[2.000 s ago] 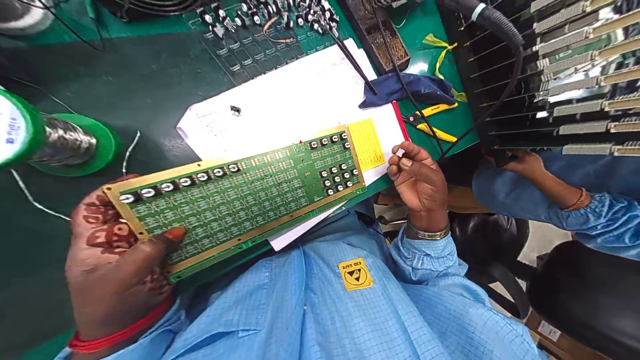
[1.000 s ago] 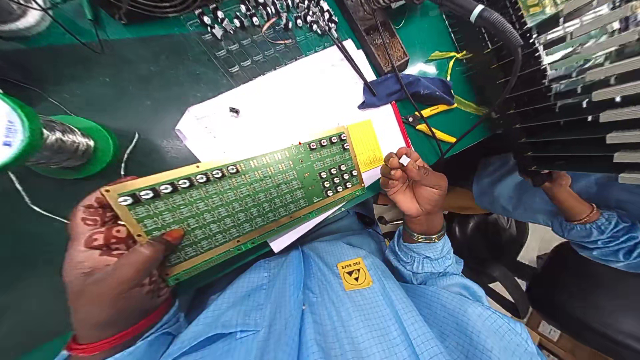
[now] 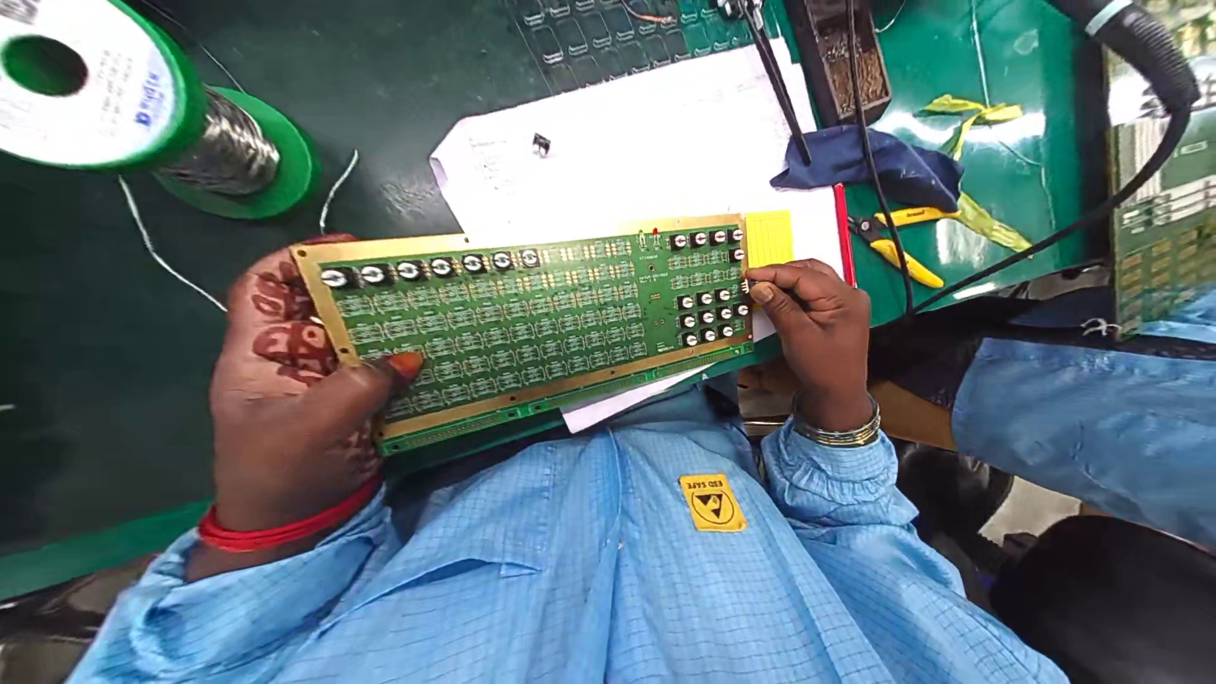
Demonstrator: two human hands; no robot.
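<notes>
My left hand (image 3: 294, 380) grips the left end of a long green circuit board (image 3: 513, 323) with gold-coloured edges, its thumb on the face. Round black-and-white components stand in a row along the board's upper left and in groups at its right end. At the right edge of the board, my right hand (image 3: 807, 323) pinches a small component (image 3: 747, 285) with white on it, mostly hidden by the fingertips. A yellow sheet (image 3: 769, 237) lies just behind that hand. One loose black component (image 3: 541, 144) rests on the white paper (image 3: 627, 142) beyond the board.
A spool of solder wire (image 3: 228, 152) stands at the left. Yellow-handled cutters (image 3: 902, 249), a dark blue cloth (image 3: 883, 166) and a small box (image 3: 845, 66) lie at the right, crossed by black cables. A person's blue sleeve (image 3: 1083, 427) is at the far right.
My right hand, raised apart from the board with a small white piece one second ago, has come left to the board's right edge. My left hand keeps its hold.
</notes>
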